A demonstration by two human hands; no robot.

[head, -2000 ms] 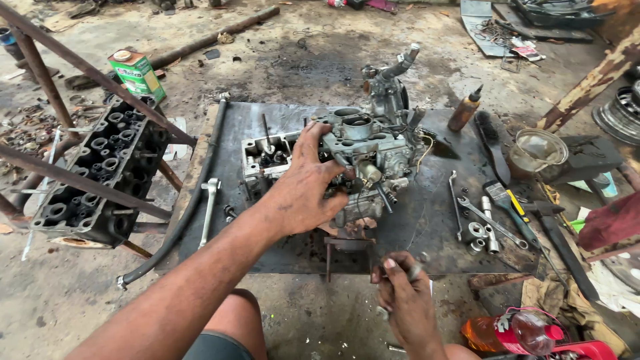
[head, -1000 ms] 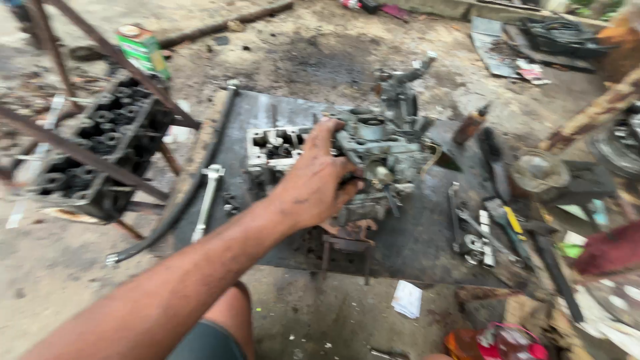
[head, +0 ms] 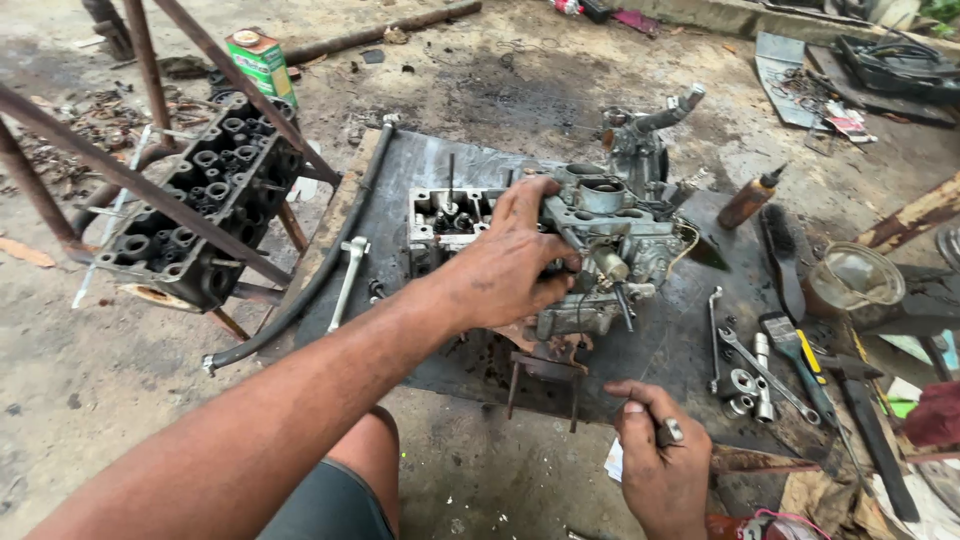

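My left hand grips the near left side of a metal carburetor, its fingers over the body. The carburetor sits at the right part of a cylinder head, which lies on the dark metal tabletop. A rusty flanged pipe sticks out at the near side. Near the table's front edge, my right hand is curled around a small metal part, of which only one end shows; I cannot tell what it is.
A black hose and a ratchet wrench lie at left. Sockets, a combination wrench, brushes, a hammer, a small bottle and a plastic tub are at right. Another cylinder head rests beyond the left edge.
My right hand, largely out of view one second ago, is back near the table's front edge. My left hand stays on the carburetor throughout.
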